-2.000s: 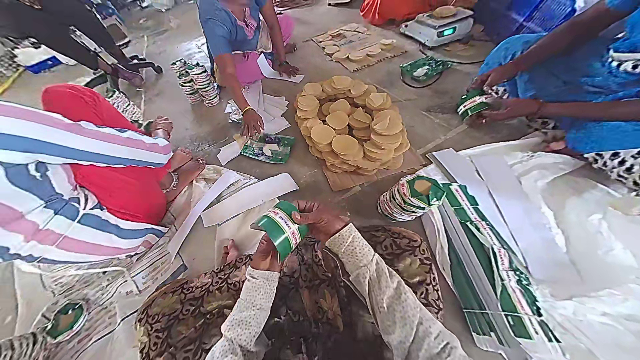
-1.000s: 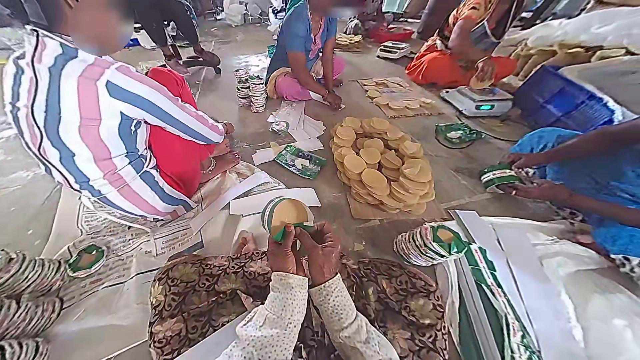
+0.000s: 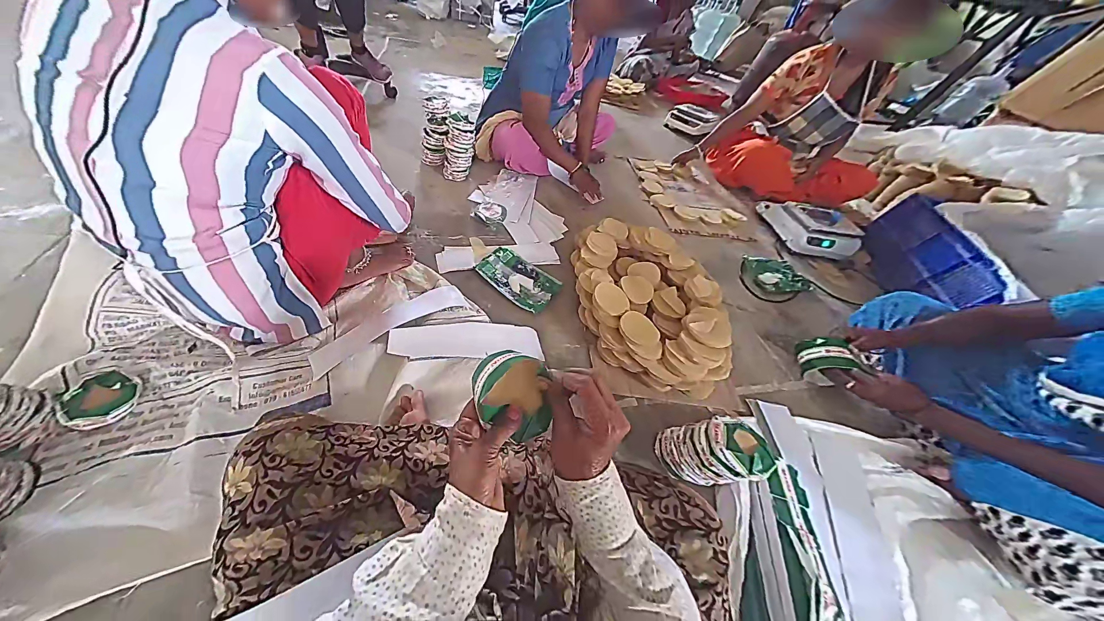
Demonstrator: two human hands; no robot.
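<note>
A round packet in a green and white printed wrapper (image 3: 500,371), with a tan disc showing inside, is held up over my lap. My left hand (image 3: 483,448) grips it from below left, thumb across its face. My right hand (image 3: 588,423) pinches its right edge with the fingertips. Beyond my hands, thin tan discs (image 3: 640,332) are piled in a ring on a board. Wrapped round packets (image 3: 703,450) lie in a leaning row right of my lap, beside long green printed wrapper strips (image 3: 798,526) and white strips (image 3: 849,492).
White paper strips (image 3: 464,340) and a green packet (image 3: 517,279) lie ahead. A person in a striped shirt (image 3: 190,172) sits at left; a co-worker's hands (image 3: 880,379) hold a wrapped packet at right. Farther back are a weighing scale (image 3: 811,231) and a blue crate (image 3: 936,250).
The view has shifted noticeably. The packet, seen from its banded side two seconds ago, now shows its tan face. My right hand has moved to the packet's right edge.
</note>
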